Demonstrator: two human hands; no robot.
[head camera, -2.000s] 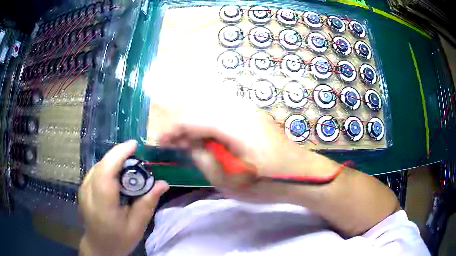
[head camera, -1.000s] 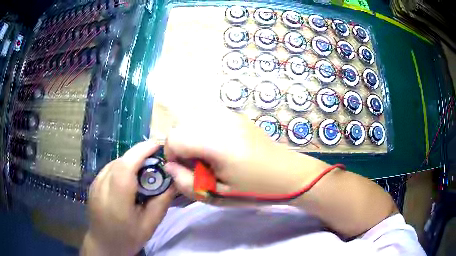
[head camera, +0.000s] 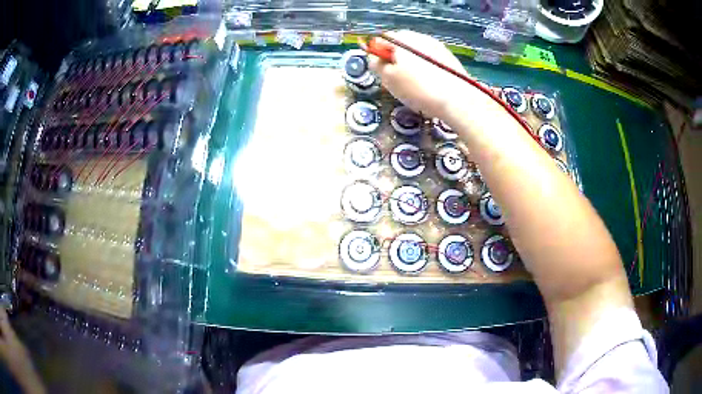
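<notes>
The middle blister tray (head camera: 289, 275) lies on the green mat, with silver-backed speaker drivers (head camera: 409, 252) in rows on its right part and strong glare on its left part. My right hand (head camera: 412, 73) is over the tray's far edge, closed on the red probe (head camera: 380, 51), beside the far-left driver (head camera: 356, 68). Whether its fingers touch that driver is unclear. The probe's cable runs back over my forearm. My forearm hides several drivers. At the lower left edge, a blurred strip of skin, perhaps my left hand or forearm (head camera: 17, 358), is cut off; its fingers are not clear.
The left blister tray (head camera: 100, 231) holds dark drivers with red wires and has bare tan pockets. Stacked clear trays (head camera: 323, 21) stand beyond the mat. A round white device (head camera: 566, 29) and brown cardboard sheets (head camera: 635, 54) are at the far right. Yellow tape (head camera: 630, 192) marks the mat.
My right hand has moved from near the tray's front edge to its far edge with the probe. My left hand and the driver it held have left the front middle. The view has shifted.
</notes>
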